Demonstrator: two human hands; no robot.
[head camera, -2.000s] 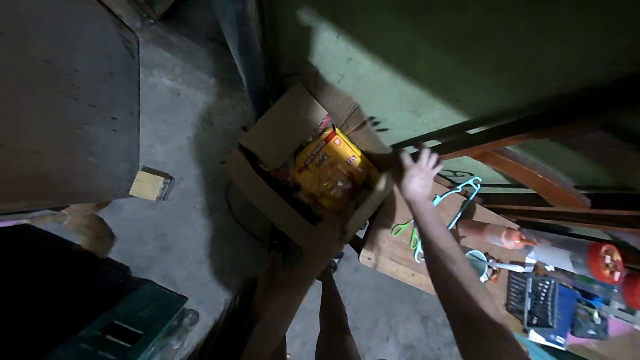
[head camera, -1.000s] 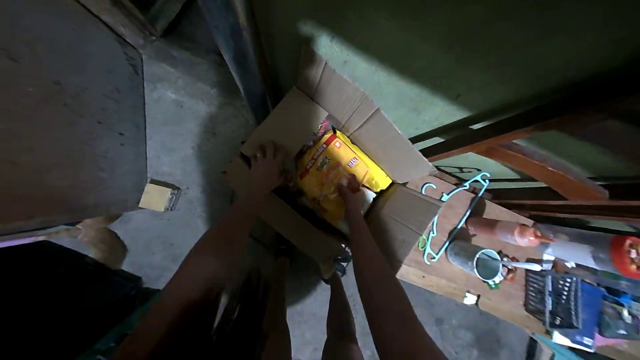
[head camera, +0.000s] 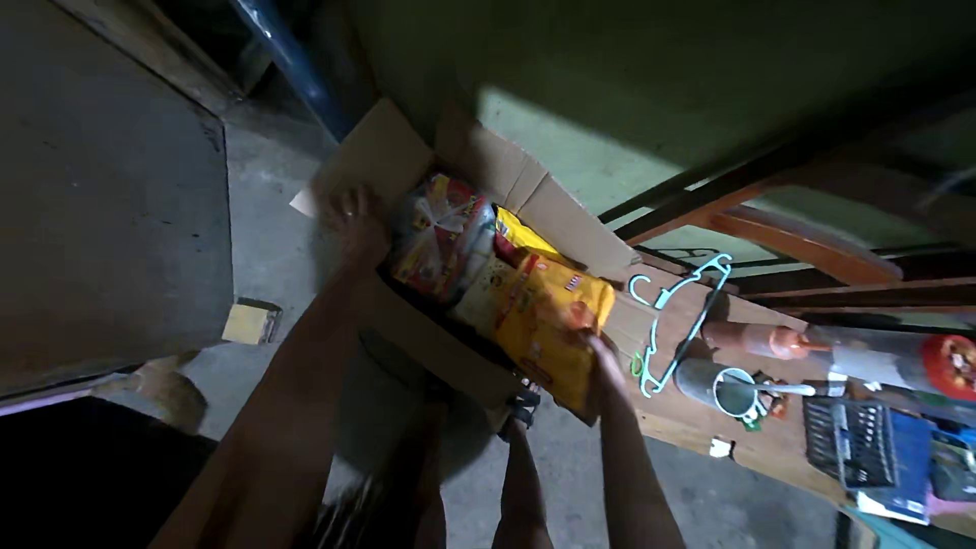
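Observation:
An opened cardboard box (head camera: 564, 229) stands against the green wall with its flaps spread. My left hand (head camera: 358, 221) rests on the left flap, a ring on one finger. My right hand (head camera: 598, 351) holds an orange-yellow plastic packet (head camera: 553, 328) by its right side, over the right part of the box; its fingertips are partly hidden. Inside the box lie a clear plastic bag of red and yellow packets (head camera: 442, 236), a pale packet (head camera: 484, 293) and a bright yellow packet (head camera: 526, 232) partly under the orange-yellow one.
On the wooden bench (head camera: 671, 431) at the right lie a light-blue hanger (head camera: 705, 309), a metal mug (head camera: 709, 385) with a spoon, a squeeze bottle (head camera: 755, 339), a red-lidded jar (head camera: 949, 366) and a black basket (head camera: 850, 442). A wooden railing (head camera: 808, 240) runs above. A yellow block (head camera: 248, 322) sits on the floor.
The orange-yellow packet has moved right with my right hand, and the bagged red packets now show in the box. My left hand stays on the flap where it was one second ago.

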